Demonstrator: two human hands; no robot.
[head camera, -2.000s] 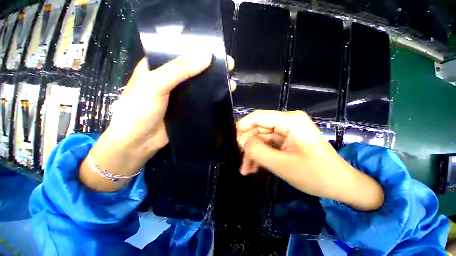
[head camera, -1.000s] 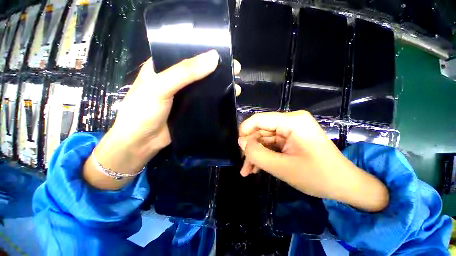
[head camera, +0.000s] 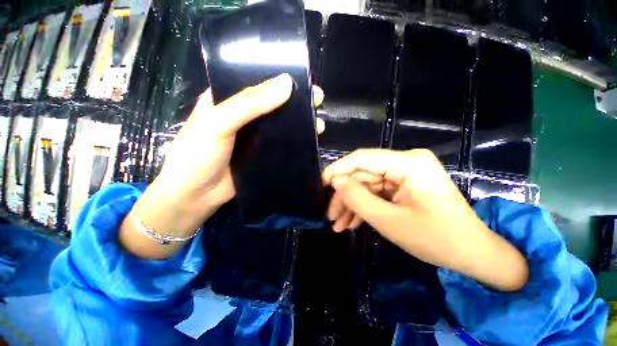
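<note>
My left hand (head camera: 203, 149) holds a glossy black phone screen (head camera: 277, 155) upright above the tray, thumb across its face and fingertips showing past its right edge. A lamp reflects as a white bar near its top. My right hand (head camera: 385, 196) is at the screen's lower right edge, with thumb and forefinger pinched together. Whether they grip the edge or a film there cannot be told. Below lies a clear blister tray (head camera: 467, 169) with black screens in its pockets.
At the left, another tray (head camera: 64, 108) holds screens with white backs up, with layered tray edges beside it. The green mat (head camera: 565, 128) shows at the right, with a small dark box (head camera: 604, 236) at the right edge. A metal bar (head camera: 575, 71) crosses the upper right.
The held screen and my left hand have shifted slightly right in the picture. My right fingers have curled in closer to the screen's lower right edge.
</note>
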